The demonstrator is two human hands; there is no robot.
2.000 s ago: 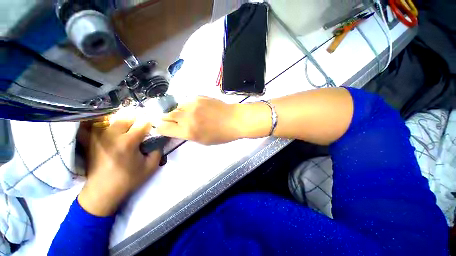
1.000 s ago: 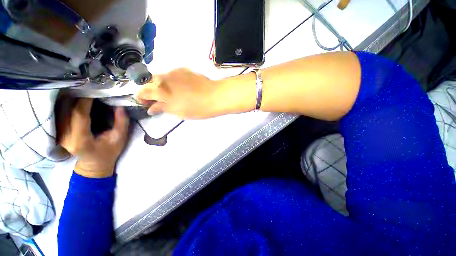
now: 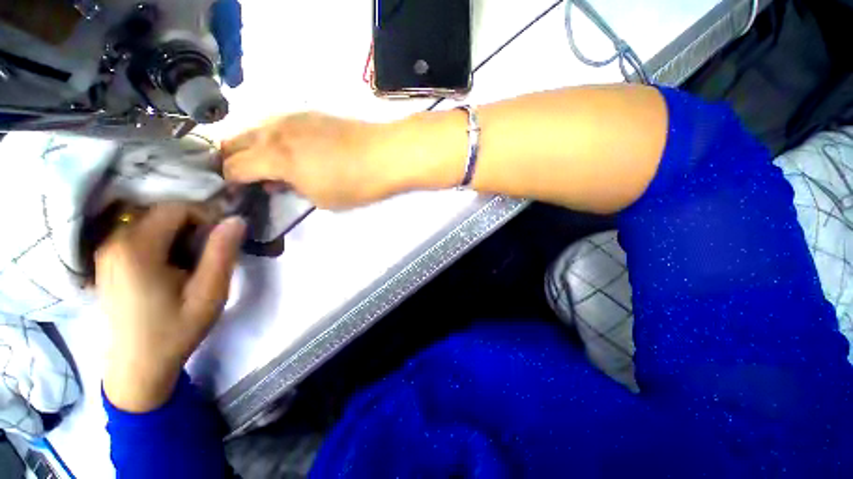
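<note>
My left hand [image 3: 154, 281] is blurred and holds the bunched edge of a garment, dark cloth [image 3: 245, 213] with white quilted checked cloth [image 3: 42, 224] beside it. My right hand [image 3: 304, 159] has its fingertips closed on the same piece, just below the round grey-ended knob [image 3: 201, 97] of the sewing machine [image 3: 56, 65]. Part of the cloth between the hands is lifted and blurred. The needle and presser foot cannot be made out.
A black smartphone [image 3: 423, 47] lies on the white table [image 3: 309, 271] beyond my right wrist. A grey-green cable [image 3: 599, 47] loops at the upper right. A grey ruler strip [image 3: 374, 297] runs along the table's front edge. Dark cloth [image 3: 795, 70] and more quilted cloth [image 3: 599, 299] lie at the right.
The view has shifted, and the machine and phone sit higher and further left. The cloth between my hands has been lifted and turned. My left hand has moved lower and away from the needle area.
</note>
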